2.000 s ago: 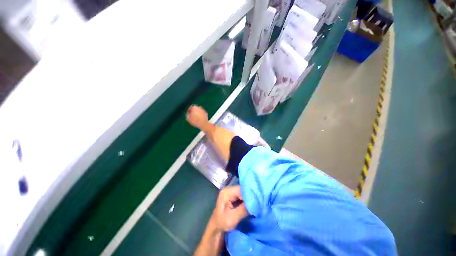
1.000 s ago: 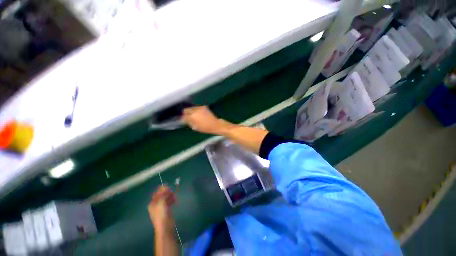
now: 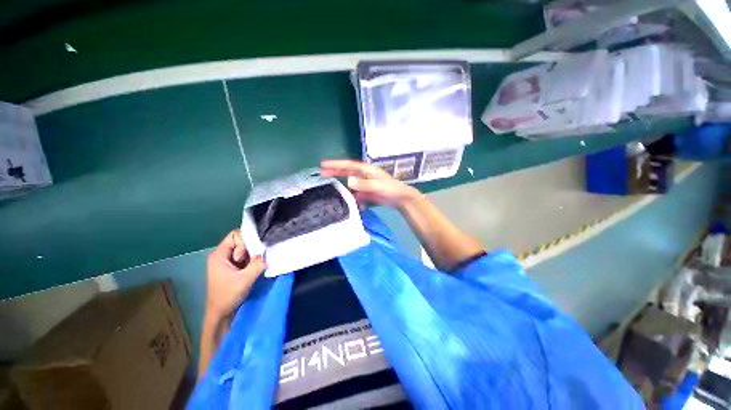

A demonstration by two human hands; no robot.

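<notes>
An open white carton [image 3: 312, 252] is in front of my chest, its open end facing me. A dark textured item [image 3: 308, 215] shows inside it. My left hand [image 3: 234, 268] grips the carton's lower left corner, thumb on the flap. My right hand [image 3: 373, 186] lies at the carton's upper right edge, fingers extended against it; whether it grips cannot be told. The digital scale [image 3: 415, 108], with a shiny clear cover over its tray and small windows below, stands on the green bench beyond my right hand.
White cartons with pink-red pictures [image 3: 553, 92] lean in a row at right. Another white carton [image 3: 22, 150] stands at the left edge. A brown cardboard box [image 3: 100, 352] is below the bench at lower left. A blue bin [image 3: 607, 170] is on the floor at right. White scraps lie on the bench.
The view has turned and tilted down toward my chest. The dark item my right hand held over the far strip is gone from there. Both hands are now at an open carton in front of me.
</notes>
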